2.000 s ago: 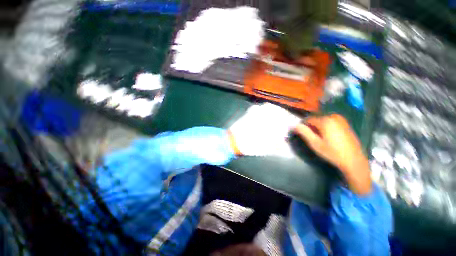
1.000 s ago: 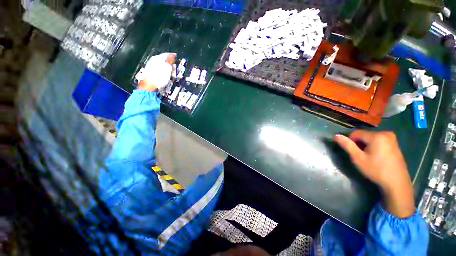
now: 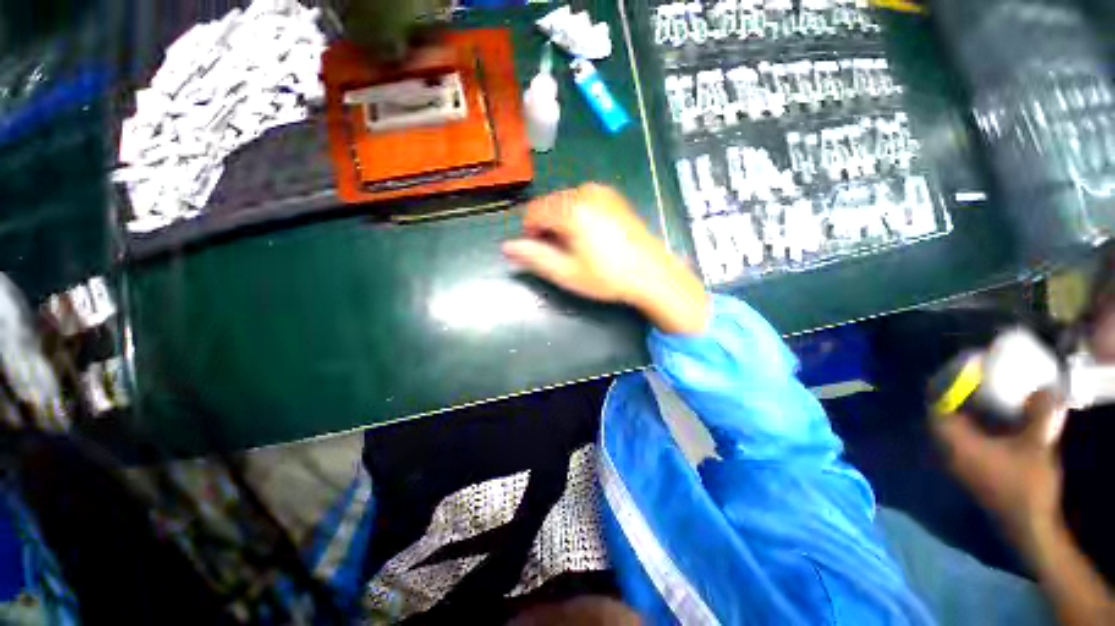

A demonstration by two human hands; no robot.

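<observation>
My bare right hand [image 3: 593, 245] rests over the dark green bench below the press fixture, fingers loosely curled, thumb a little apart, with nothing seen in it. A blurred white shape at the left edge may be my gloved left hand [image 3: 17, 336]; it is cut off and its fingers cannot be made out. Beside it a few white pieces [image 3: 81, 306] lie in the left-hand tray. The orange-brown press fixture [image 3: 428, 153] has a pale housing [image 3: 410, 103] in its slot. A heap of white plastic housings [image 3: 220, 104] lies on the black bin [image 3: 287, 184].
A translucent bottle [image 3: 542, 113], a blue item [image 3: 599, 95] and a crumpled wipe [image 3: 577, 33] are right of the fixture. The right-hand blister tray [image 3: 801, 147] holds rows of silvery-white parts. At the far right, another person's hand [image 3: 1009, 459] holds a white and yellow object [image 3: 1017, 373].
The view has swung right, bringing the right-hand tray and another person's hand into view. My left hand, earlier at the left-hand tray, is now hardly visible. My right hand remains near the fixture.
</observation>
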